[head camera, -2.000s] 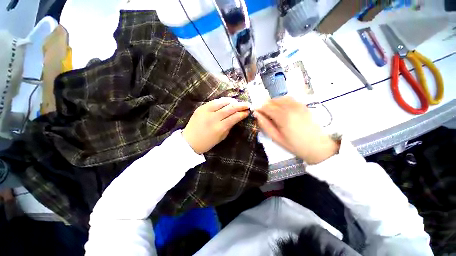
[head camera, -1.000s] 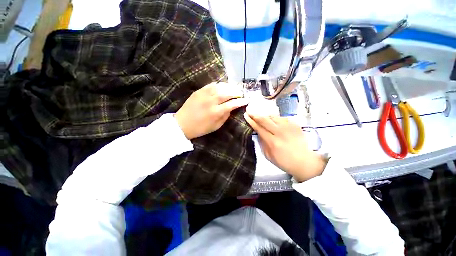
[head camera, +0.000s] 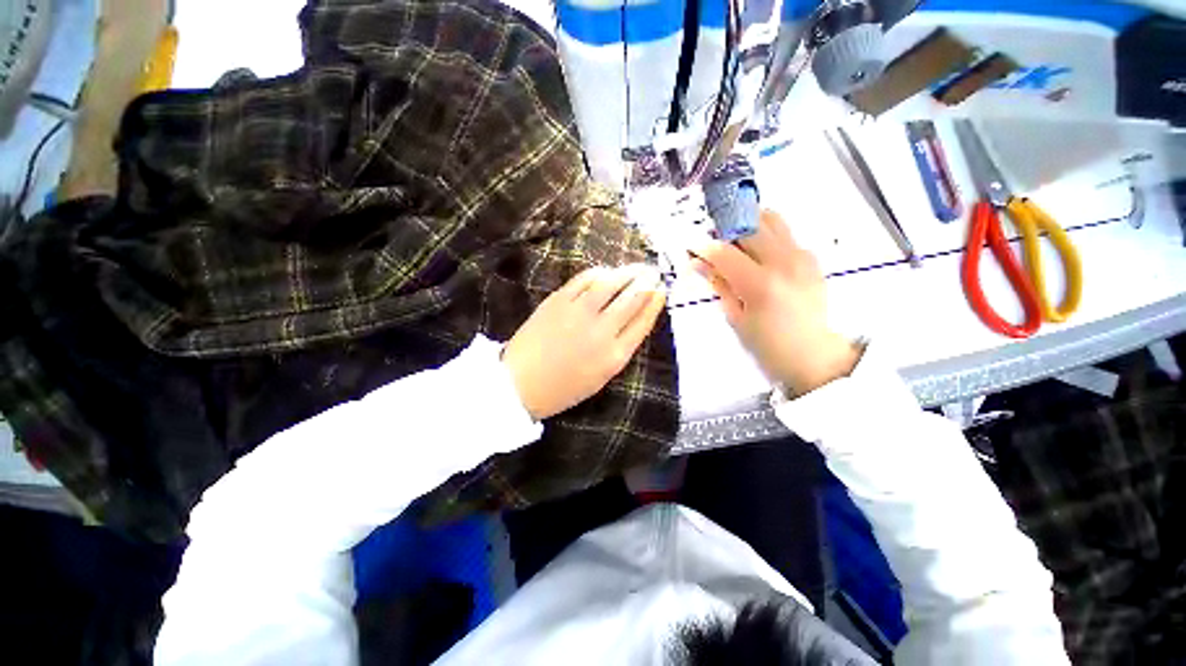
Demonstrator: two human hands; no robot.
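Observation:
The dark plaid garment (head camera: 390,234) covers the left of the table, its right edge at the needle area of the white sewing machine (head camera: 592,91). My left hand (head camera: 585,338) lies on the cloth, its fingertips pressed on the edge just below the presser foot (head camera: 650,176). My right hand (head camera: 778,306) is right of the cloth edge, below the grey-blue ribbed cylinder (head camera: 732,206). Its thumb and fingers are bent near the cloth edge; whether they pinch anything is hidden. The lit needle area is too bright to show the stitching.
Tweezers (head camera: 874,195), small blue and pink snips (head camera: 933,172) and scissors with red and yellow loops (head camera: 999,260) lie on the right. Brown card scraps (head camera: 917,72) lie behind them. A tan strip (head camera: 115,98) is at the far left. More plaid cloth (head camera: 1112,481) hangs below the table's right edge.
The view has shifted. My right hand has moved away from my left fingertips, to the right and up beside the ribbed cylinder. My left hand stays on the cloth edge.

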